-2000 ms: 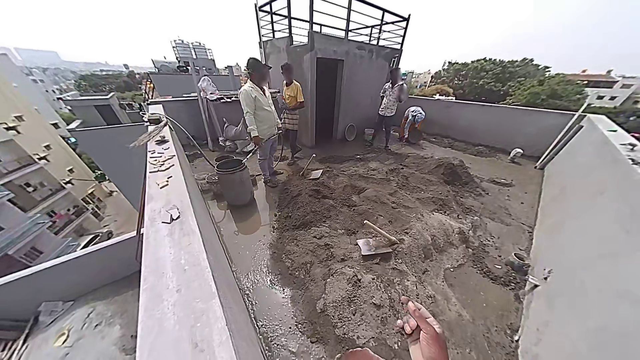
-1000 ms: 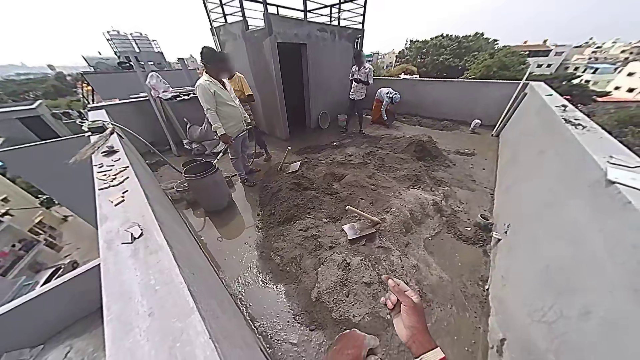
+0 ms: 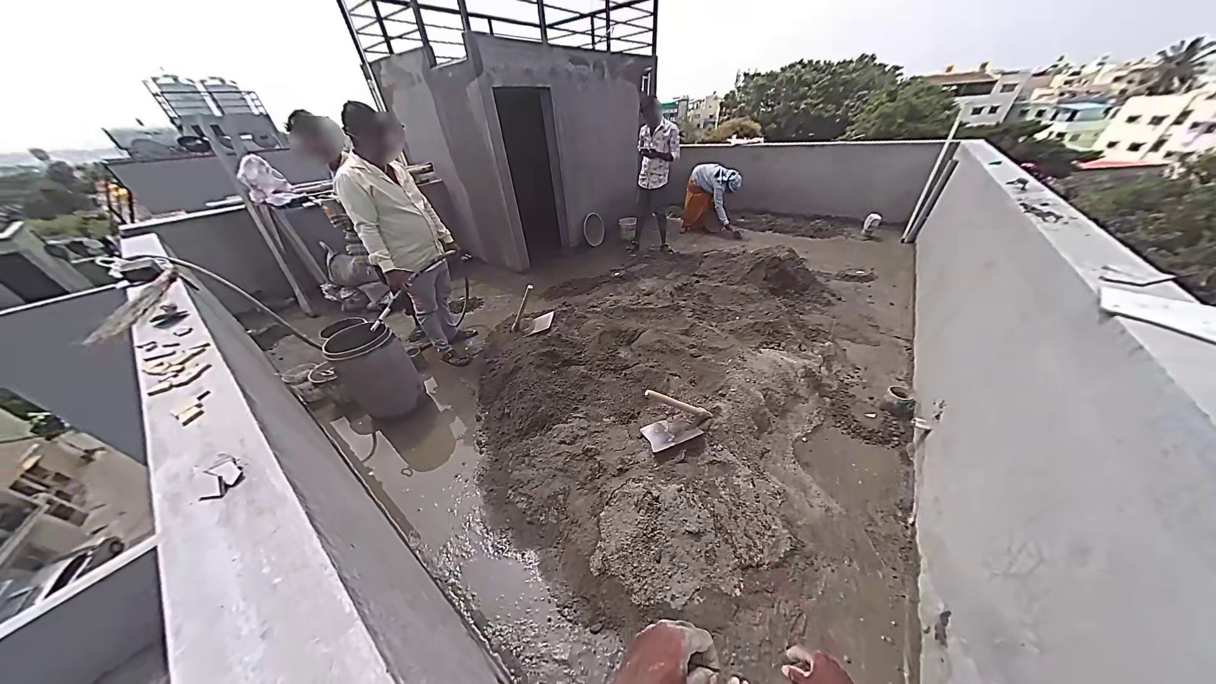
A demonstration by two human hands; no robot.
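At the bottom edge, my left hand (image 3: 665,654) is in view with curled fingers and pale, smeared fingertips. My right hand (image 3: 815,667) is just right of it, apart from it and cut off by the frame; whether either holds something is unclear. Beyond them spreads a broad heap of wet grey sand or mortar mix (image 3: 665,351). A hoe with a wooden handle (image 3: 673,435) lies on the heap, its metal blade toward the front. A second hoe (image 3: 540,323) rests at the heap's far left edge, handle raised.
A person in a pale shirt (image 3: 394,214) holds a hose beside a dark water drum (image 3: 372,370); another stands behind. Farther back, one person stands and one bends to the floor. Parapet walls flank both sides; the left parapet (image 3: 256,532) bears broken pieces. Water pools on the left floor.
My right hand has dropped from its raised place over the heap to the bottom edge. The view has turned right. The bending person's headwear and body remain low near the far wall.
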